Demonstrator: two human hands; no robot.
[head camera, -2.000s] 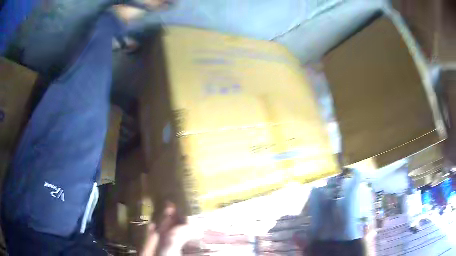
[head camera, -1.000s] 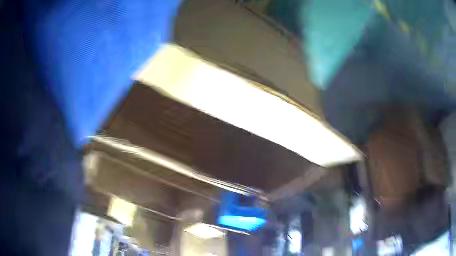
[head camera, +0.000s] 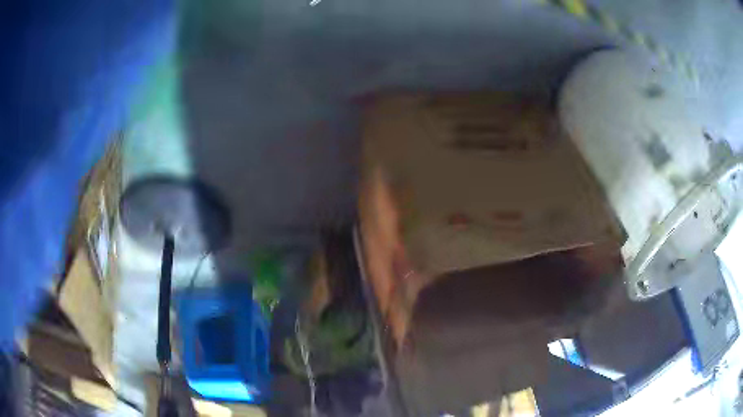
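A tan-brown carton with dark print and small red marks stands right of the middle, nearest in front of me. Its near end looks open and dark inside. A bright blue plastic stool with a square opening is at the lower left. The picture is tilted and blurred. Neither of my hands can be made out, so I cannot tell whether anything touches the carton.
A large whitish cylinder with a rim stands at the right. A round grey base with a black pole is at the left. More cartons lie at the left edge. Yellow-black floor tape runs at the top right. Blurred blue material covers the upper left.
The view has swung. The large open carton shape from a second ago is replaced by the printed carton and the whitish cylinder. The blue stool now shows larger and further left.
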